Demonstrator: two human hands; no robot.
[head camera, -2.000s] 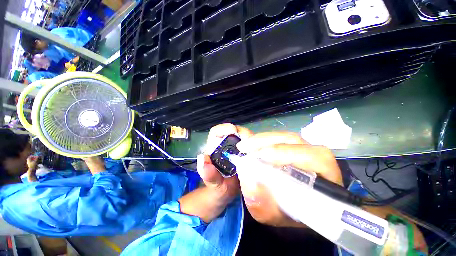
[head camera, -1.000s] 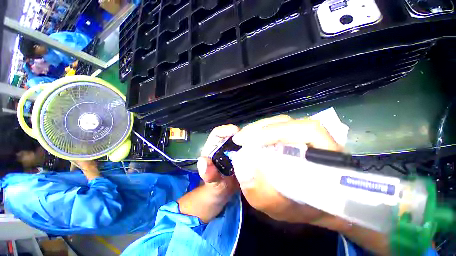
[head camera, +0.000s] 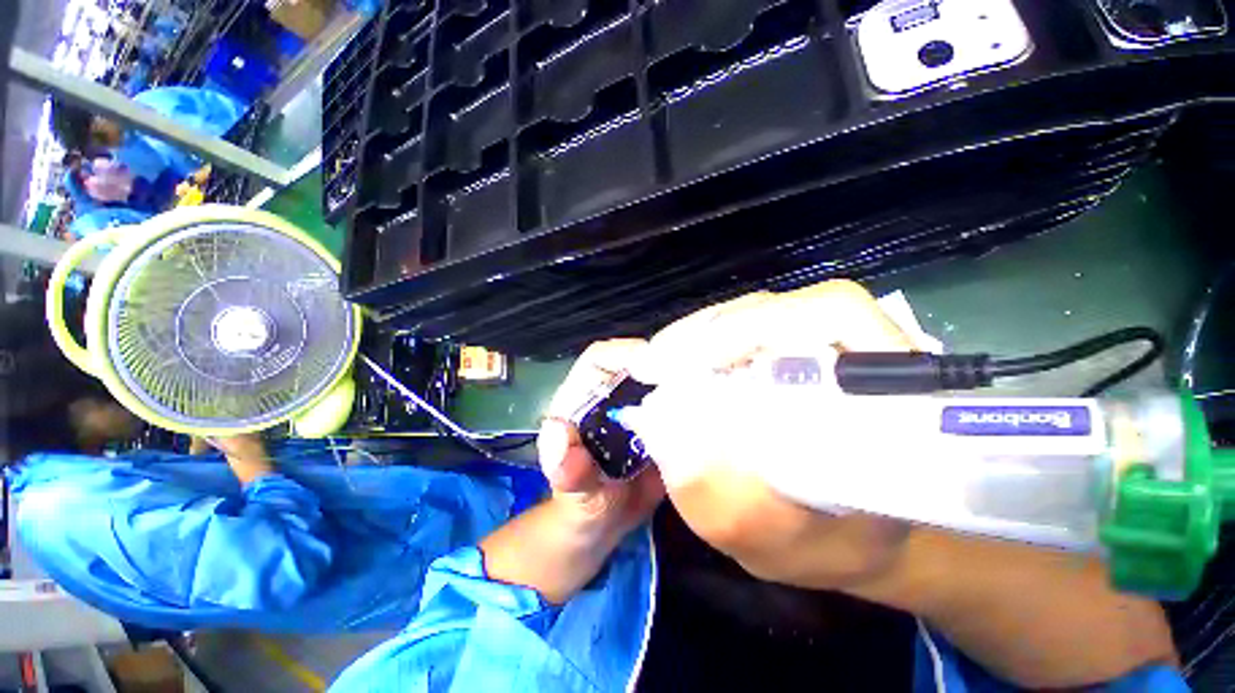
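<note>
My left hand (head camera: 585, 467) is bare and holds a small black device housing (head camera: 612, 447) with a silver rim between thumb and fingers, its black inside facing up. My right hand (head camera: 759, 521) is bare and shut around a translucent white syringe barrel (head camera: 1002, 474) with a purple-and-white label. The barrel lies nearly level, its bright green adapter (head camera: 1162, 494) at the right end. A black plug (head camera: 914, 372) with a cord runs along the barrel. The blue tip (head camera: 626, 418) is at the housing; whether it touches is too small to tell.
Stacked black trays (head camera: 759, 203) stand just beyond my hands; a white part (head camera: 941, 48) lies in a top pocket. A lime-green fan (head camera: 224, 325) stands at left. An orange-and-white item (head camera: 481, 363) and white paper (head camera: 907, 314) lie on the green bench. A person in blue sits at left.
The syringe's rear end has swung upward in the picture to nearly level, and my right hand has turned with it. The black cord now shows looping above. The housing has stayed nearly in place.
</note>
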